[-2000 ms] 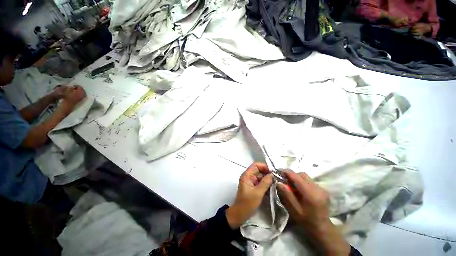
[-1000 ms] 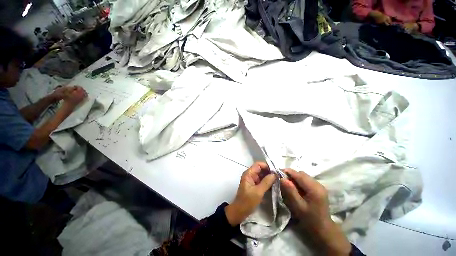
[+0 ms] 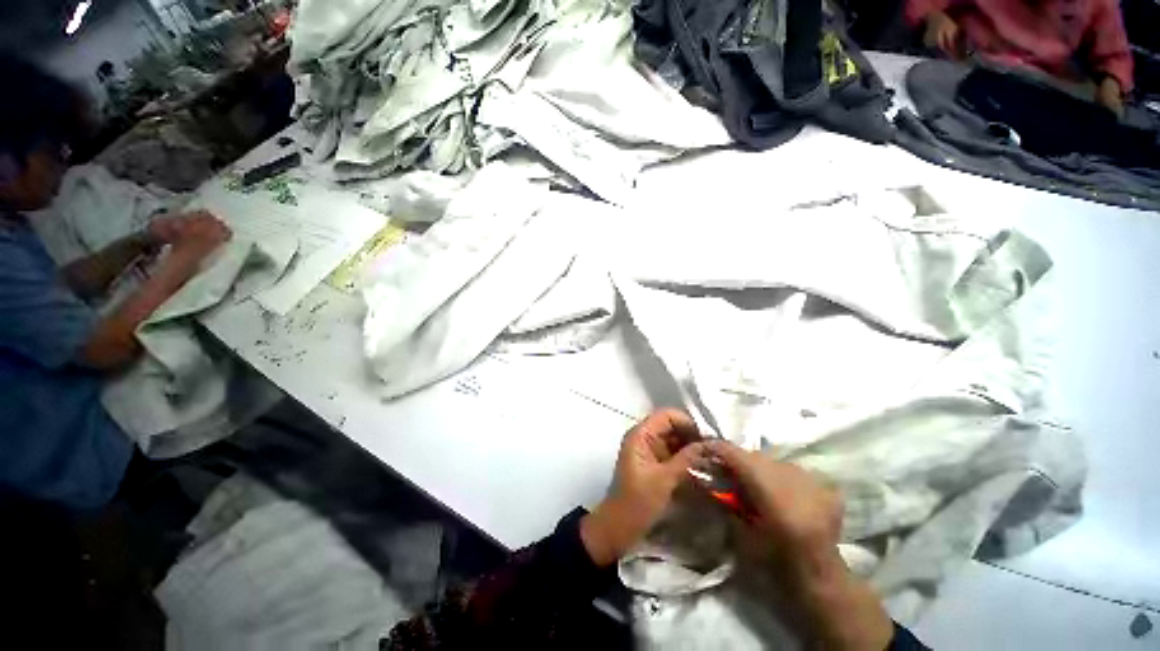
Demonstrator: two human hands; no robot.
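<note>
A pale off-white garment (image 3: 890, 369) lies spread on the white table in front of me, one edge running up to my fingers. My left hand (image 3: 646, 483) pinches that edge between thumb and fingers. My right hand (image 3: 786, 509) touches it from the right and holds small thread snips (image 3: 728, 493), with a red-orange handle and a bit of metal showing at the fingertips. The rest of the snips is hidden in the hand. A folded end of the garment with a small dark dot hangs below my hands.
A large crumpled pale pile (image 3: 420, 89) stands at the far side, with dark garments (image 3: 751, 76) beside it. A person in blue (image 3: 64, 343) handles pale cloth at left; another in red (image 3: 1018, 32) sits opposite. A paper sheet (image 3: 286, 242) lies left. Pale cloth (image 3: 274, 572) lies below the table edge.
My right hand has turned and moved over the left fingertips, and the red-orange handle shows again. The view has shifted slightly. The hands of the person in red have moved apart.
</note>
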